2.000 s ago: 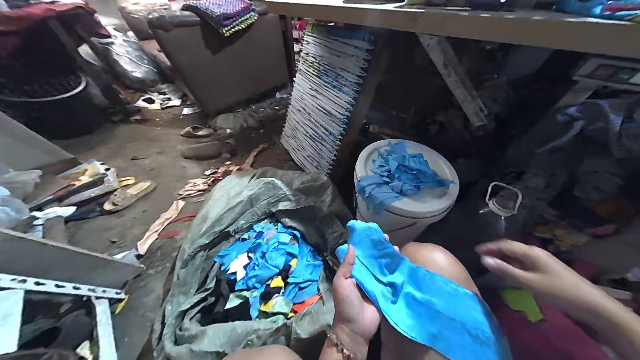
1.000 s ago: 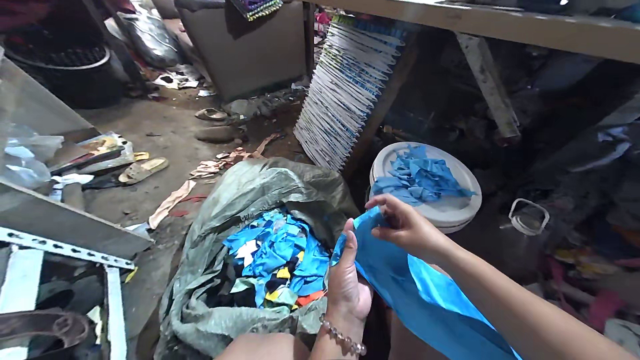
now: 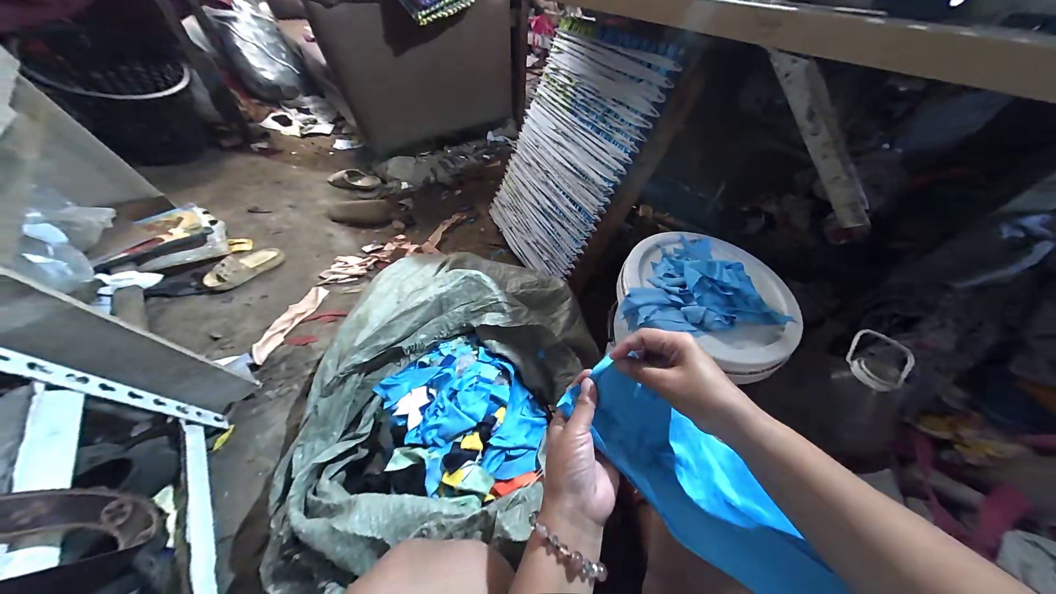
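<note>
A long piece of blue fabric [image 3: 709,478] hangs from both hands toward the lower right. My left hand [image 3: 582,462], with a beaded bracelet at its wrist, pinches the fabric's upper left edge between thumb and fingers. Close beside it, my right hand [image 3: 672,367] grips the top corner of the same piece with its fingertips. To the left of the hands stands an open greenish woven sack [image 3: 338,429] holding blue scraps [image 3: 470,396] mixed with white, yellow, black and orange ones. More blue scraps [image 3: 701,289] lie on the white lid of a bucket [image 3: 780,338] behind my right hand.
A stack of bundled white and blue material [image 3: 586,140] leans under the wooden table [image 3: 907,49]. Sandals [image 3: 243,268] and peach cloth strips [image 3: 289,326] lie on the floor. A perforated metal frame [image 3: 107,384] stands at left, a small clear container [image 3: 880,360] at right.
Two seconds ago my right hand was apart from the fabric, its fingers spread; it now holds the top corner beside my left hand. The view has shifted somewhat.
</note>
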